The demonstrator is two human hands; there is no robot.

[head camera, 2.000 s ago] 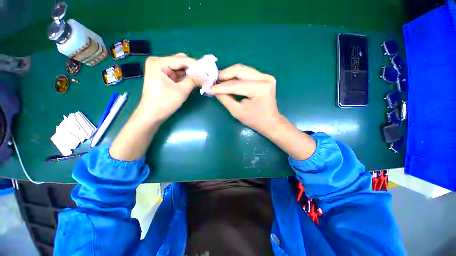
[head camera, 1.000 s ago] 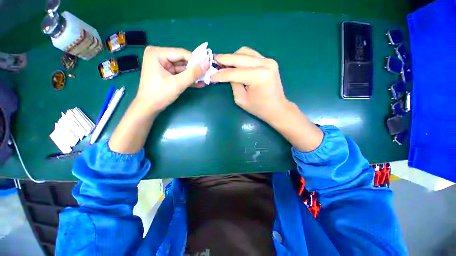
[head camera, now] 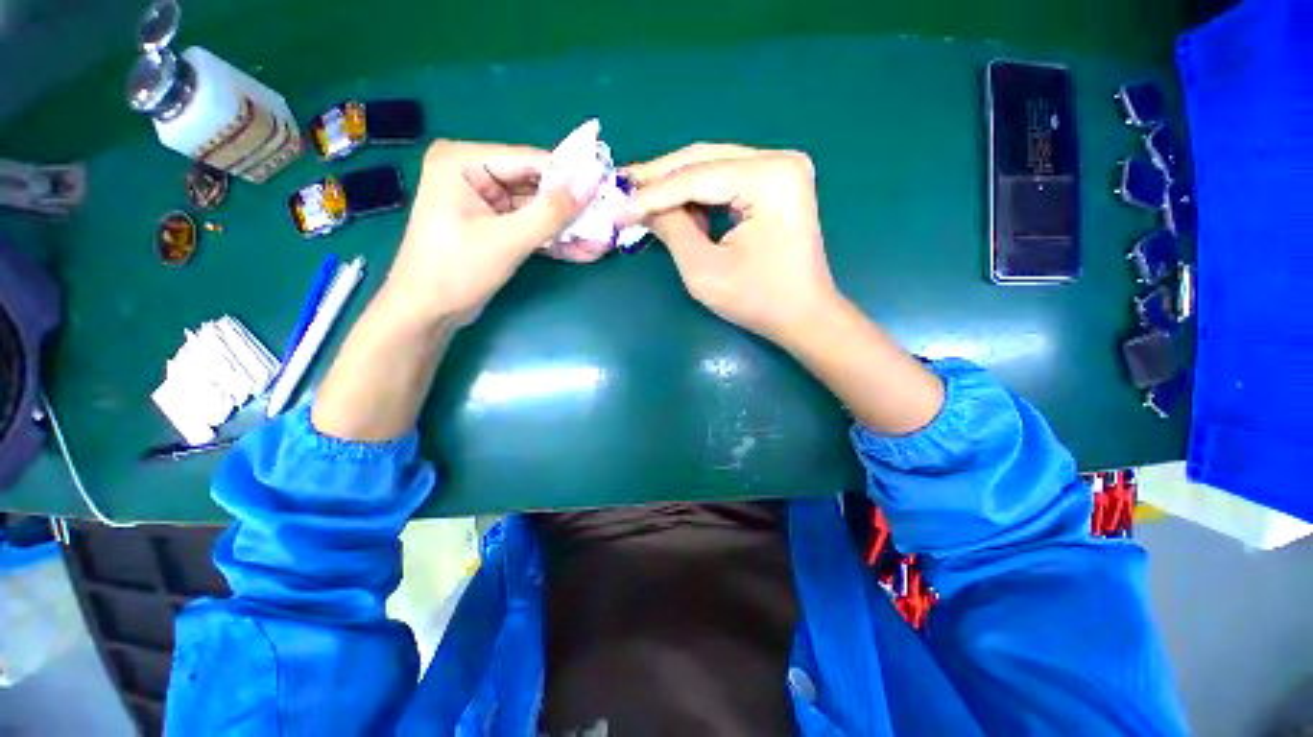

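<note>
My bare left hand (head camera: pixel 483 231) holds a crumpled white wipe (head camera: pixel 580 195) between thumb and fingers above the green bench. My bare right hand (head camera: pixel 742 231) meets it from the right, thumb and fingertips pinched at a small dark unit (head camera: pixel 628 187). Only a dark edge of the unit shows beside the wipe; the rest is hidden by the wipe and fingers.
A white bottle (head camera: pixel 238 123), opened units (head camera: pixel 346 199) and small round containers (head camera: pixel 176 236) are upper left. A wipe stack (head camera: pixel 216 377) and slim white and blue sticks (head camera: pixel 317 334) lie left. A phone (head camera: pixel 1032 173), dark units (head camera: pixel 1152 259) and blue bin (head camera: pixel 1256 274) are right.
The wipe has opened out from a tight bunch, and a dark edge shows beside it. My right fingers have shifted slightly and the right hand has moved a little to the right.
</note>
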